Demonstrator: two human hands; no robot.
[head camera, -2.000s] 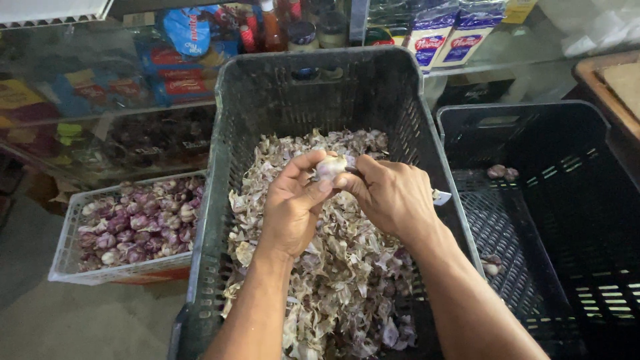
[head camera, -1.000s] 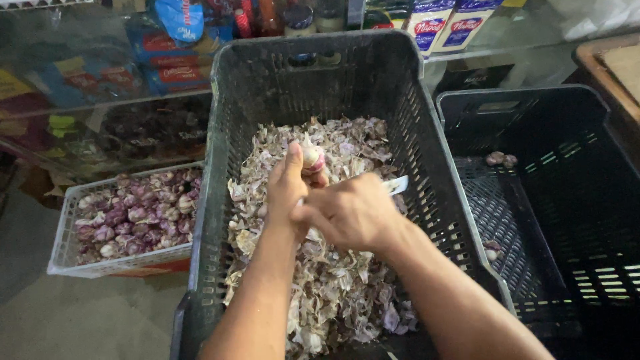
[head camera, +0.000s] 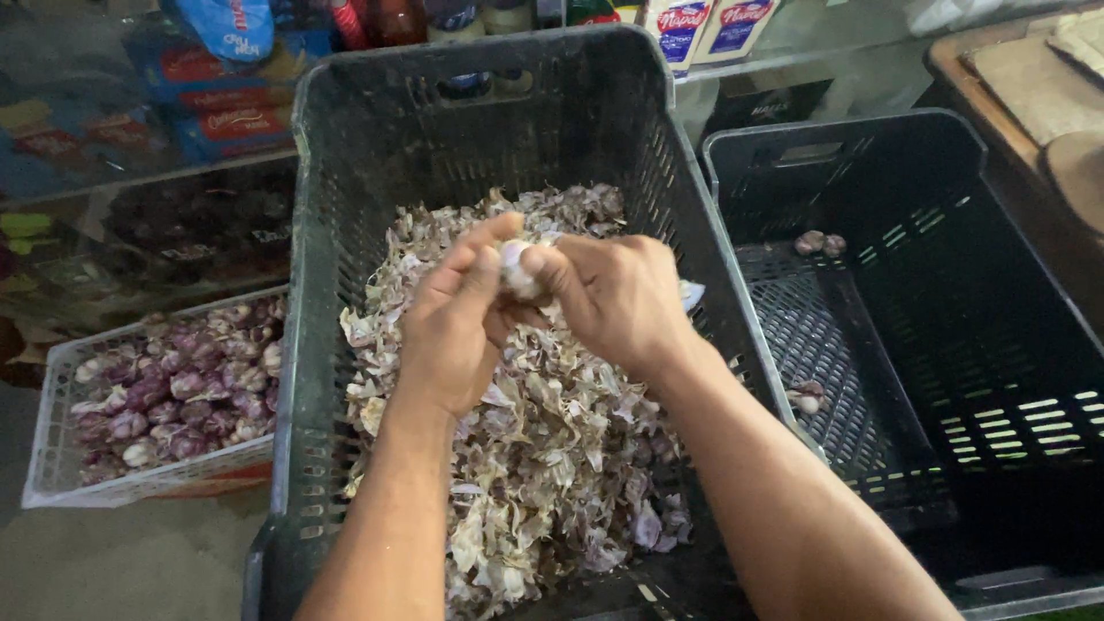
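Observation:
Between both hands is a whitish garlic bulb (head camera: 520, 269), held over a black plastic crate (head camera: 483, 52) filled with dry garlic skins (head camera: 552, 431). My left hand (head camera: 457, 319) grips the bulb from the left, with its thumb and fingers around it. My right hand (head camera: 617, 297) has its thumb pressed on the bulb's right side. A pale, flat tip (head camera: 691, 295) sticks out beyond the right hand; it looks like part of a knife, and the rest is hidden by the hand.
Purple garlic bulbs (head camera: 185, 379) fill a white plastic basket (head camera: 52, 431) at left. At right, a second black crate (head camera: 862, 129) holds a few bulbs (head camera: 819, 244). Packaged goods (head camera: 237, 112) line shelves behind, and a wooden surface (head camera: 975, 78) stands at the upper right.
The right hand has turned back toward the bulb, its thumb now on it; one second ago it was lower, with a pale blade-like piece showing beside it. The left hand still has the bulb.

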